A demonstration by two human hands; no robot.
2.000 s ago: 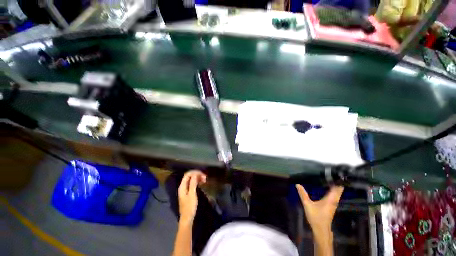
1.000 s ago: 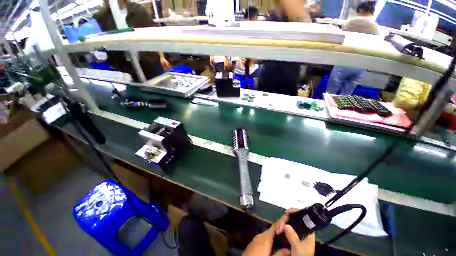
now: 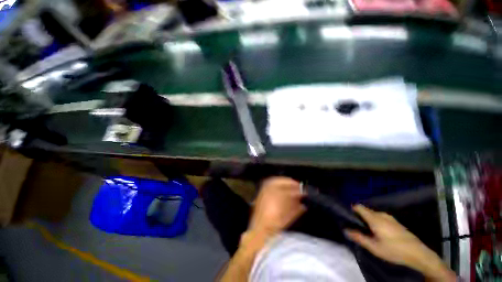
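The picture is blurred. A black, elongated tool stretches between my hands, below the bench edge. My left hand is closed around its left end, and my right hand grips its right end. What kind of tool it is cannot be told clearly. A grey hot-air brush lies on the green bench, its dark-red bristled head pointing away and its handle end at the near edge. A white sheet lies to its right with a dark pile of small screws and fainter specks.
A black bench machine with a silver front stands on the left of the bench. A blue plastic stool is on the floor at lower left, near a yellow line. Red parts are heaped at the far right. Cardboard shows at the left edge.
The view has tilted down since a second ago. My hands, which were together on the black tool over the bench edge, are now apart and lower, in front of my body. The brush still lies on the bench.
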